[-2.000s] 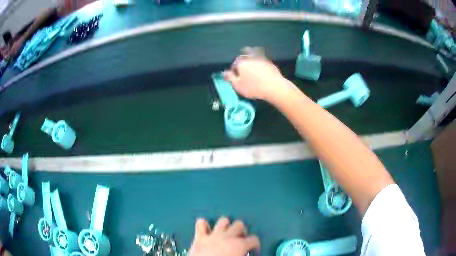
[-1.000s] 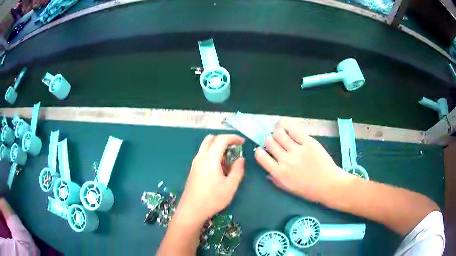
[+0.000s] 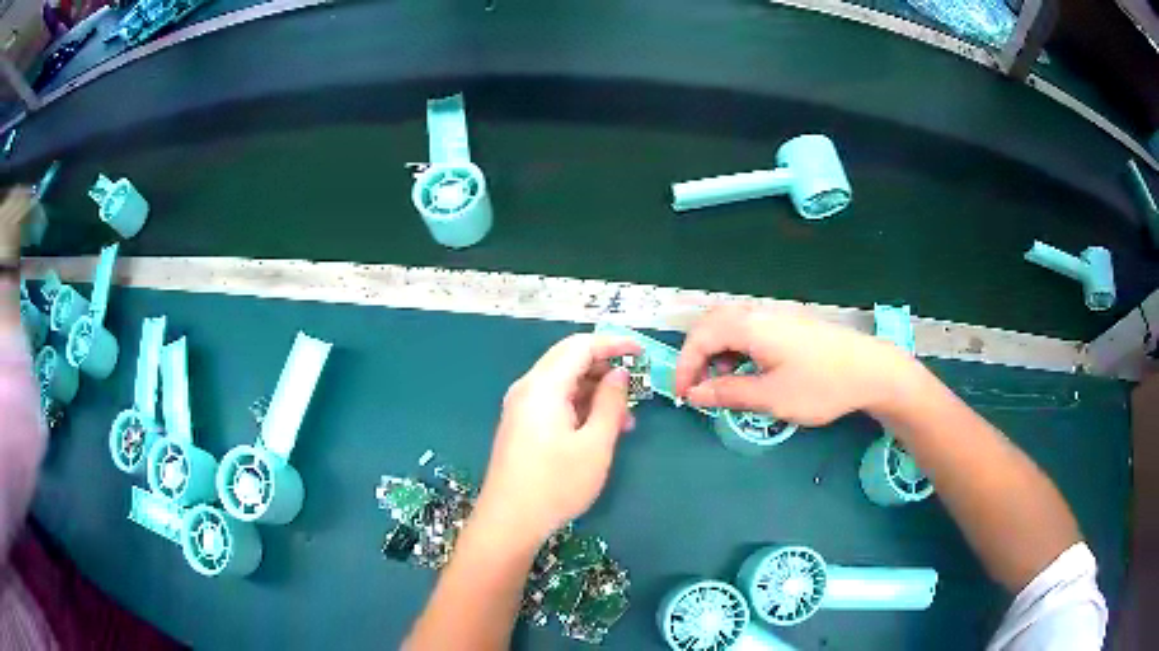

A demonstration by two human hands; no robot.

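My left hand (image 3: 559,426) holds a small circuit board (image 3: 637,375) between thumb and fingertips, at the open handle of a turquoise fan body (image 3: 752,430). My right hand (image 3: 775,366) grips that handle near the head, its fingers pinched over it. The fan's round head shows partly below my right hand. A pile of green and silver circuit boards (image 3: 575,585) lies on the bench, partly hidden by my left forearm.
Several fan bodies (image 3: 259,483) stand at the bench's left. Two spoked fans (image 3: 783,585) lie lower right; another body (image 3: 894,471) is by my right forearm. The belt (image 3: 572,165) carries more fans behind the pale strip (image 3: 508,291). Another person's arm (image 3: 18,420) is at the left edge.
Both hands have come from apart, reaching over the belt and resting by the pile, to together over one fan body. The board has moved to its handle. Fans on the belt have shifted left.
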